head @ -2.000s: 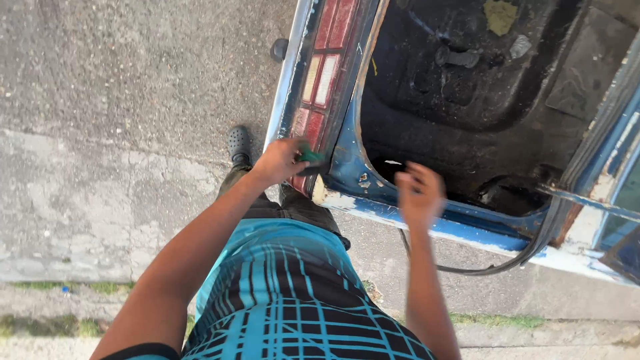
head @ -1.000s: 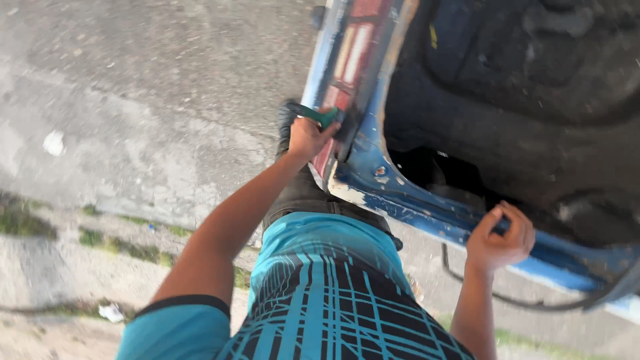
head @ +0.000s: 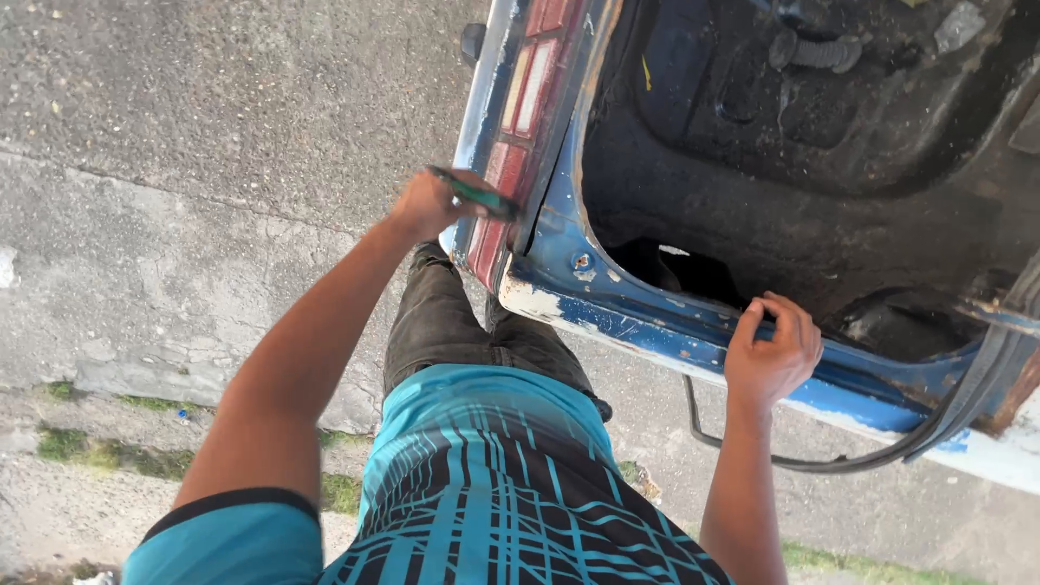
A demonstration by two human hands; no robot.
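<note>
My left hand is closed around a green-handled tool with dark ends, probably a brush or scraper; its kind is not clear. The tool lies across the red part of a car's tail light, near the rear corner. My right hand is at the blue edge of the open trunk, fingers curled toward the thumb. Whether something small is between those fingertips cannot be told. Around the opening the blue and white paint is chipped and rusty.
Inside the dark trunk floor lie a corrugated hose and a jagged hole. A loose black rubber seal hangs over the car's side at the lower right. Concrete pavement and grass patches lie to the left.
My left hand stays at the tail light with the green tool, which has changed its angle. My right hand remains by the trunk edge. The view has shifted.
</note>
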